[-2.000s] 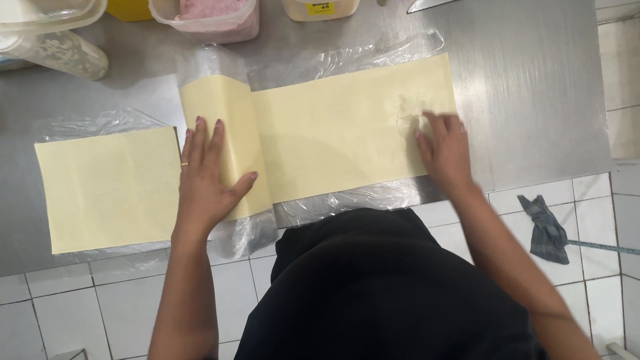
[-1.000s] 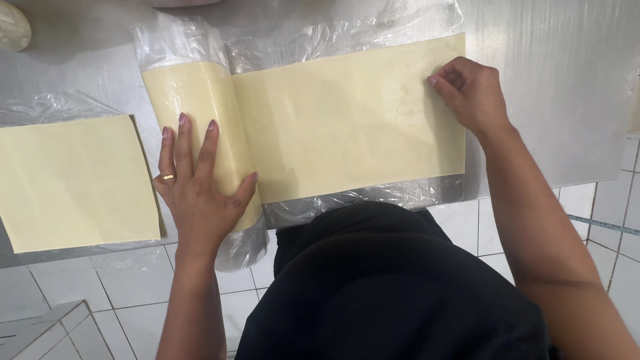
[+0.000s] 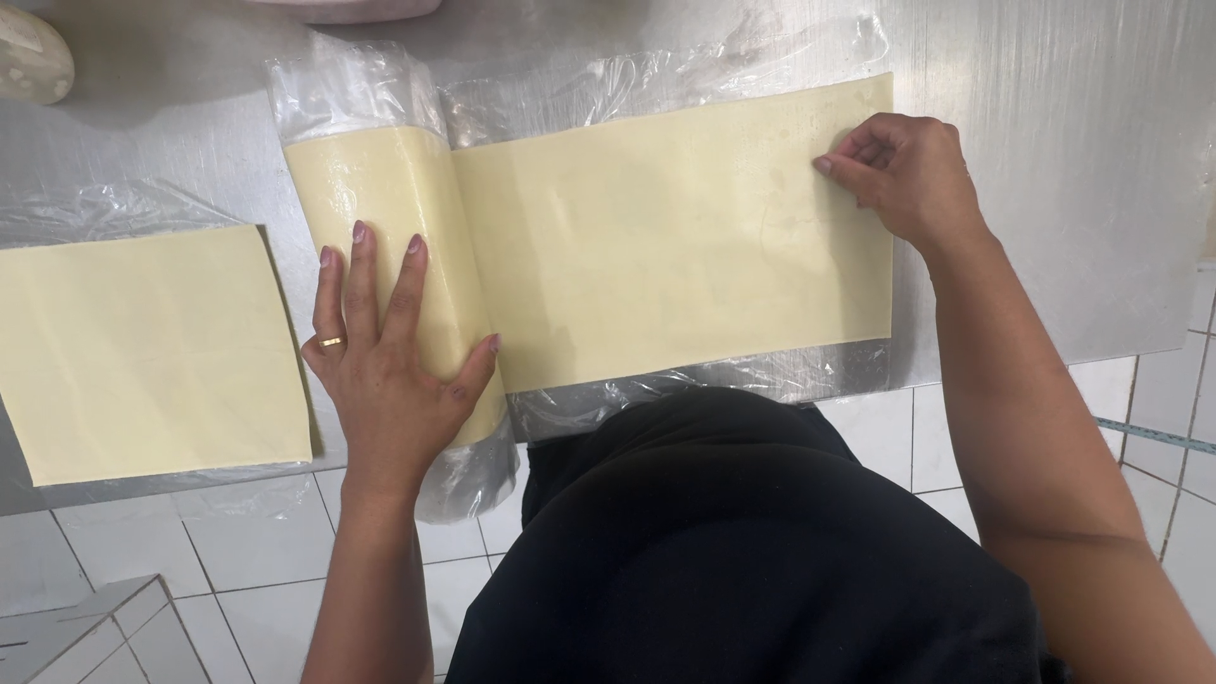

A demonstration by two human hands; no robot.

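A long pale yellow sheet, possibly dough, (image 3: 665, 237) lies flat on clear plastic film (image 3: 665, 81). Its left part is a thick fold or roll (image 3: 370, 180) with film sticking out at both ends. My left hand (image 3: 394, 366) rests on that roll with fingers spread, a ring on one finger. Over the sheet's right end is my right hand (image 3: 902, 176), thumb and fingertips drawn together; whether they pinch anything is too small to tell. A separate pale yellow sheet (image 3: 152, 351) lies at the left, also on film.
The sheets lie on a brushed metal table (image 3: 1064, 190). A whitish container (image 3: 33, 57) stands at the upper left, and the edge of a pink-toned tub (image 3: 351, 8) shows at the top. White floor tiles (image 3: 266, 627) appear below the table's front edge.
Between the first frame and the second, my right hand rose toward the sheet's upper right part. My left hand has stayed on the roll. The view has shifted closer.
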